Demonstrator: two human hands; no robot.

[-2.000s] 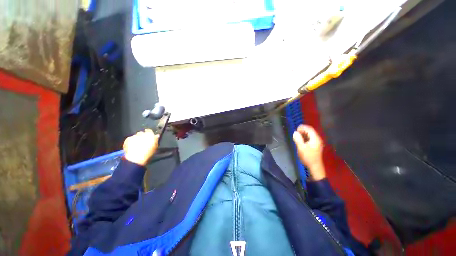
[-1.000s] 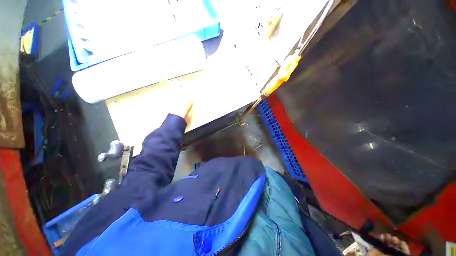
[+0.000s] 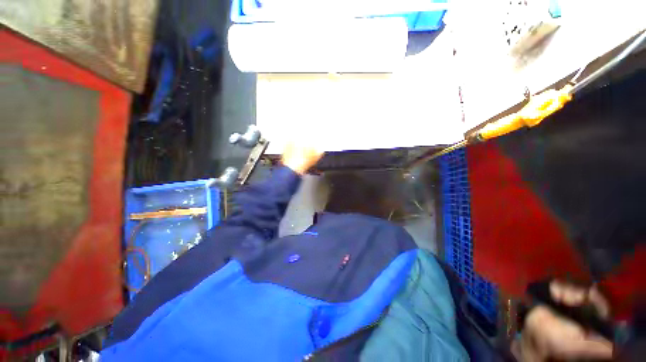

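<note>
My left hand (image 3: pixel 302 157) is at the front edge of the white-topped bench (image 3: pixel 354 113), just right of the metal bar fixture (image 3: pixel 252 162) with its grey rounded knobs. Its fingers are washed out by glare, so I cannot tell if it holds anything. My right hand (image 3: pixel 563 332) is low at the right, blurred, with its fingers around the black door handle (image 3: pixel 577 309) of the red-framed door (image 3: pixel 517 219).
A thick white roll (image 3: pixel 319 46) lies before the blue tray (image 3: pixel 425 20). A yellow-handled tool (image 3: pixel 524 119) lies along the bench's right edge. A perforated blue basket (image 3: pixel 459 226) is below right. A blue crate (image 3: pixel 166 205) with a brown strip is at left.
The view has turned. My left hand has moved from over the bench top to its front edge. My right hand, open near the basket two seconds ago, is now at the door handle.
</note>
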